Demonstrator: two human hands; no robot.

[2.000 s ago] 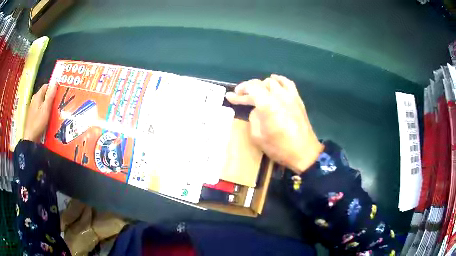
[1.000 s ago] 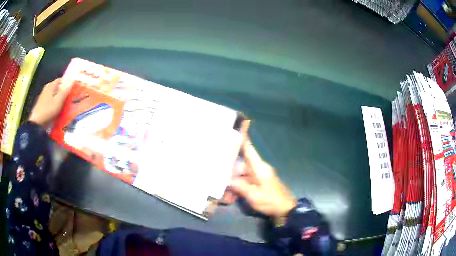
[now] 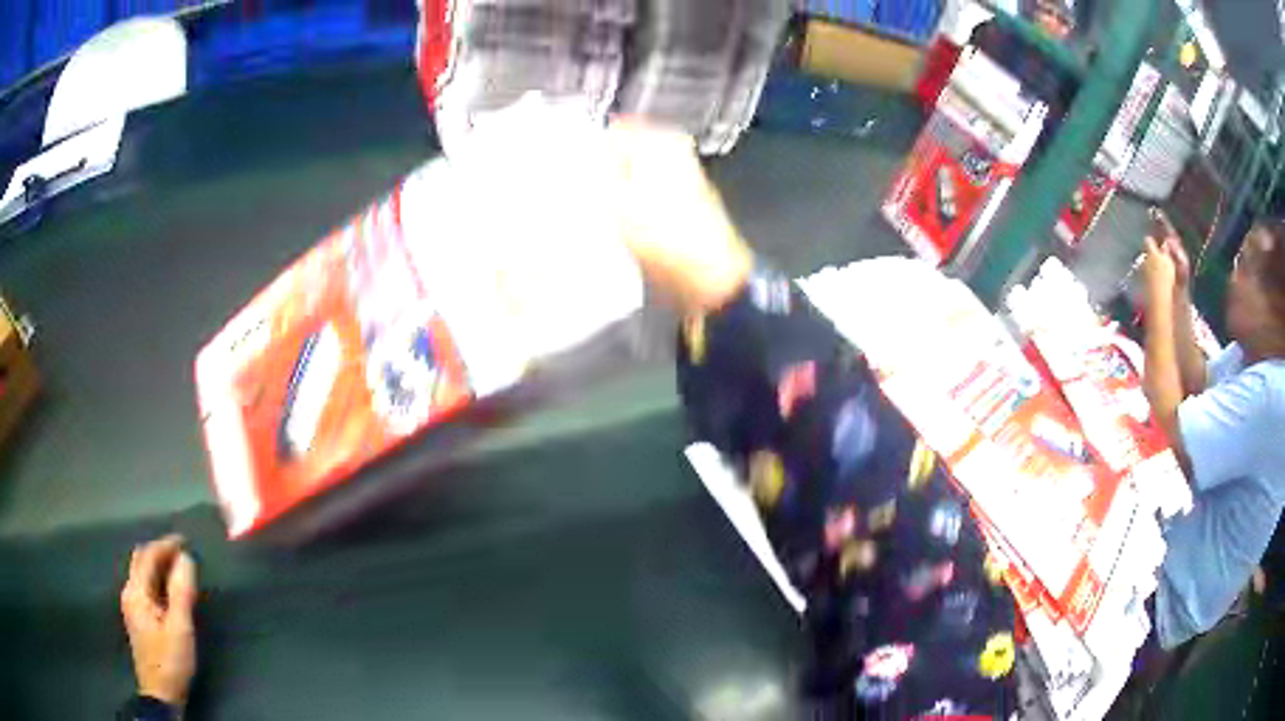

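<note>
A red and white printed box [image 3: 331, 369] is over the dark green bench, tilted and blurred, its left end toward me. My right hand [image 3: 677, 211] is at the far right end of the box and grips it there; the fingertips are washed out by glare. My left hand [image 3: 159, 620] is at the lower left, off the box and empty, with its fingers loosely apart. The inner tray does not show.
A grey-edged stack [image 3: 571, 64] stands just beyond the box. Flattened sleeves [image 3: 986, 409] lie in layers at the right. Finished boxes [image 3: 956, 176] stand beyond. A person in light blue [image 3: 1233, 451] is at the right edge. A white strip [image 3: 744, 521] lies beside my right sleeve.
The box has moved away from me across the bench, with my right hand at its far end. My left hand has let go of it. The view has swung up and to the right.
</note>
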